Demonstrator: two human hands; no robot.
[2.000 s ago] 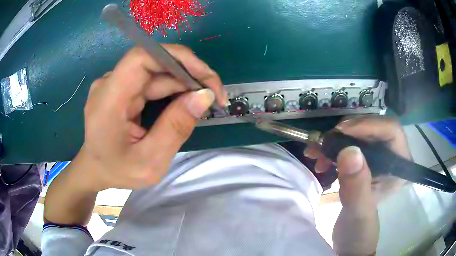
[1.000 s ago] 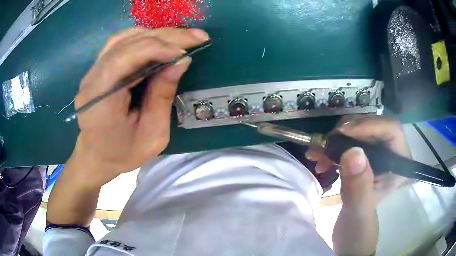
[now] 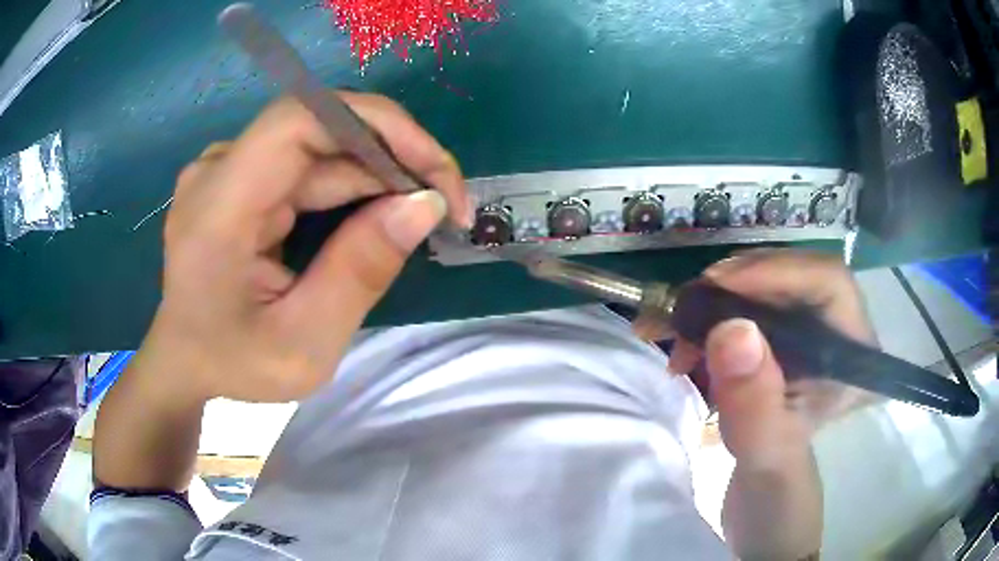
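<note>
My left hand (image 3: 318,241) pinches the grey metal tweezers (image 3: 318,101) between thumb and finger, over the left end of the silver strip (image 3: 679,239). The tweezer tips are mostly hidden by my fingers. My right hand (image 3: 778,351) grips the soldering iron (image 3: 592,281) by its black handle, its tip just below the leftmost visible round part (image 3: 492,226). Whether the tip touches is unclear. Several round parts sit in a row in the strip. A thin red line runs along their lower edge.
A pile of red wires (image 3: 411,24) lies at the far edge. A clear packet (image 3: 37,184) lies at the left of the green mat (image 3: 657,99). The solder waste tray (image 3: 904,93) and yellow sponge (image 3: 972,140) stand at the right.
My left hand has turned back over the strip, tweezers pointing down to it again. The iron has shifted left. The strip sits further right in view than one second ago.
</note>
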